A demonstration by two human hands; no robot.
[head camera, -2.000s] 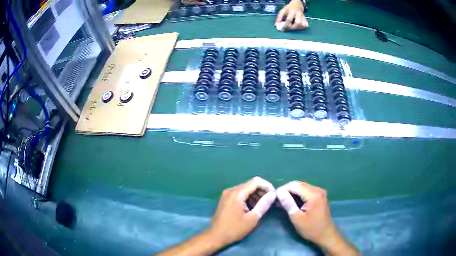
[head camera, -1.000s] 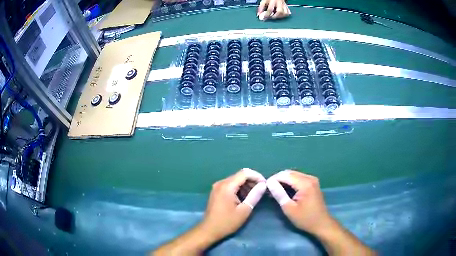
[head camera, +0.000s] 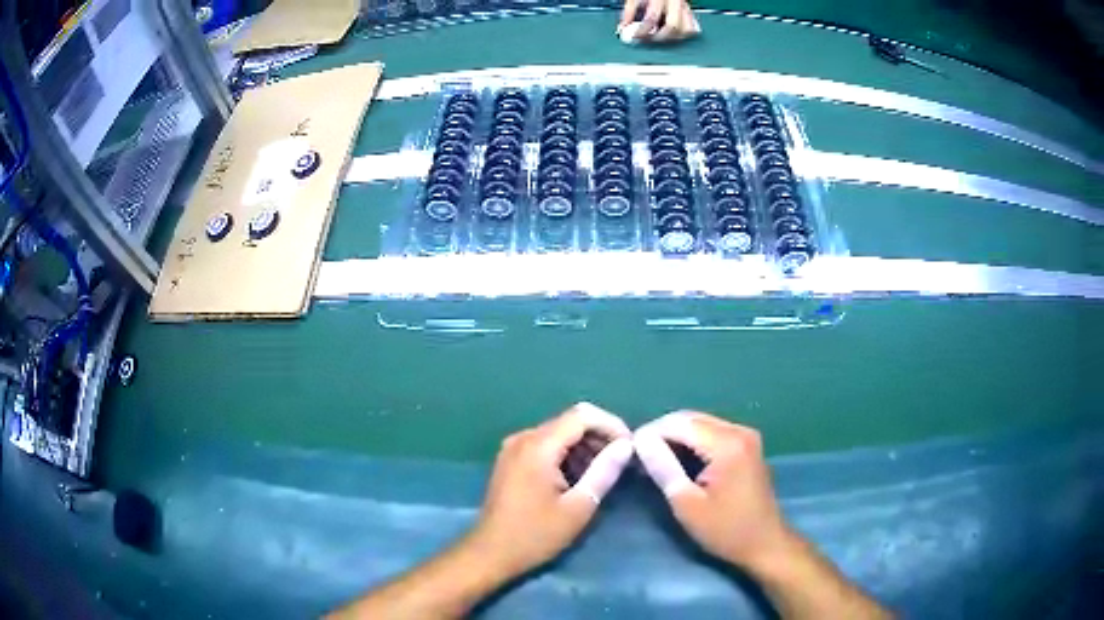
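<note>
My left hand [head camera: 551, 478] and my right hand [head camera: 717, 484] meet at their fingertips at the near side of the bench, thumbs and fingers curled, with whitish finger cots. Whether a small part is pinched between them cannot be told. Beyond them lies a clear blister tray [head camera: 442, 322] with seven columns of black-rimmed speaker units [head camera: 556, 155]. The four left columns end higher up, with bare slots at their near ends; the three right columns reach nearer to me.
At left lies a cardboard sheet [head camera: 230, 279] with three discs. Another disc [head camera: 127, 369] is by the left bench edge, near a black lump [head camera: 137, 521]. White strips [head camera: 956, 273] cross the green bench. Another person's hand [head camera: 660, 19] is at the far edge. A metal frame and cables stand far left.
The view has shifted, so tray and cardboard appear further left and higher. My hands stay together at the fingertips. A disc now shows by the left bench edge, where none showed before.
</note>
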